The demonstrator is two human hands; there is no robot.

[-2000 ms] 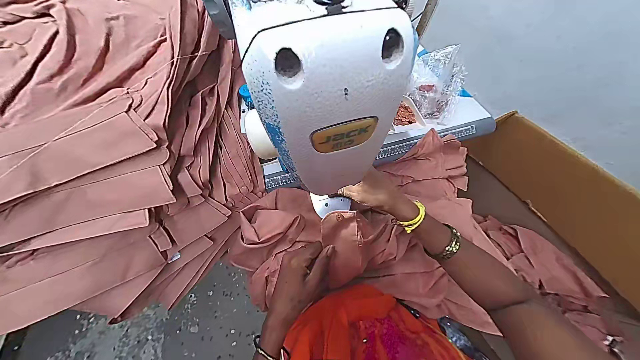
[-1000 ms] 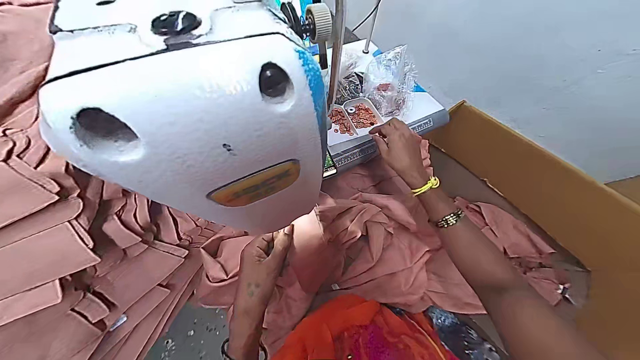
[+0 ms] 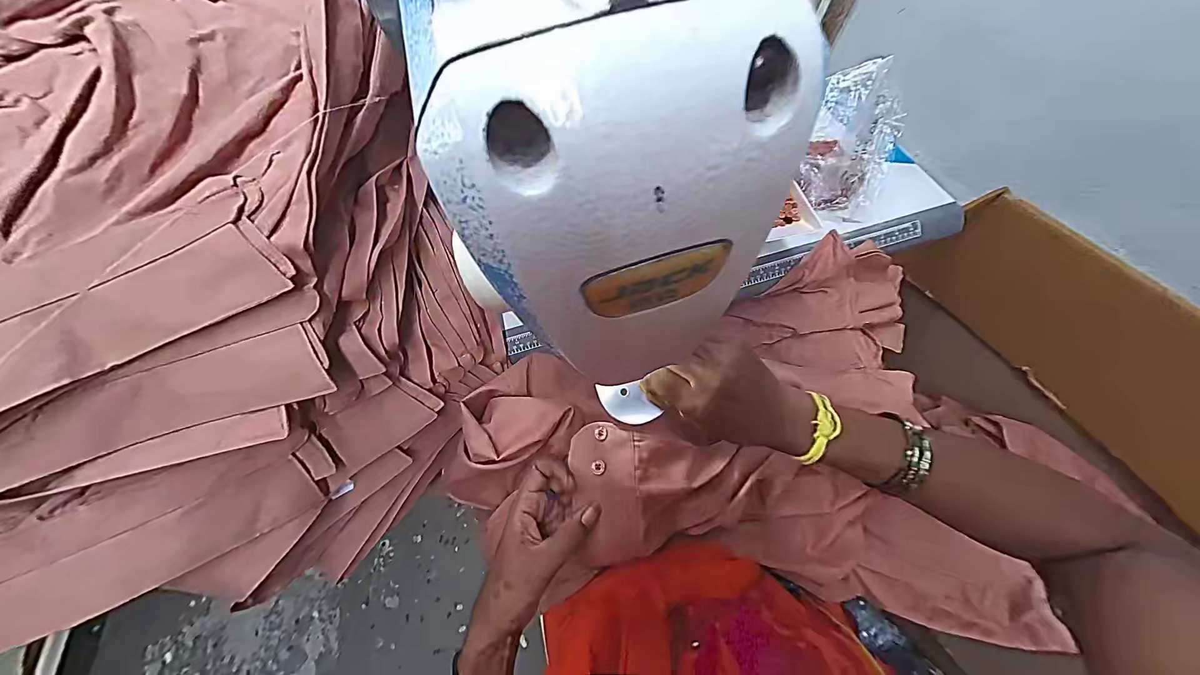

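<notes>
A white Jack sewing machine head [image 3: 619, 187] fills the upper middle, and its white rounded lower part [image 3: 628, 403] comes down just above a dusty-pink garment piece [image 3: 675, 487]. Two small buttons [image 3: 599, 450] sit on a rounded tab of this cloth. My left hand [image 3: 544, 534] lies at the left edge of the tab, thumb and bent fingers on the cloth, pinching a fold of it. Beside the lower part of the machine, under the head, is my right hand [image 3: 722, 394], fingers curled; its fingertips are partly hidden, so what they hold cannot be seen.
A tall stack of folded pink garment pieces [image 3: 141, 328] stands at the left. Behind the machine, the table edge [image 3: 909, 216] carries a clear plastic bag [image 3: 848, 141] and a tray of small buttons [image 3: 789, 211]. A brown cardboard wall [image 3: 1059, 337] runs along the right.
My right hand has moved from the button tray back to beside the lower part of the machine head. The view has shifted. The two buttons on the tab now show plainly.
</notes>
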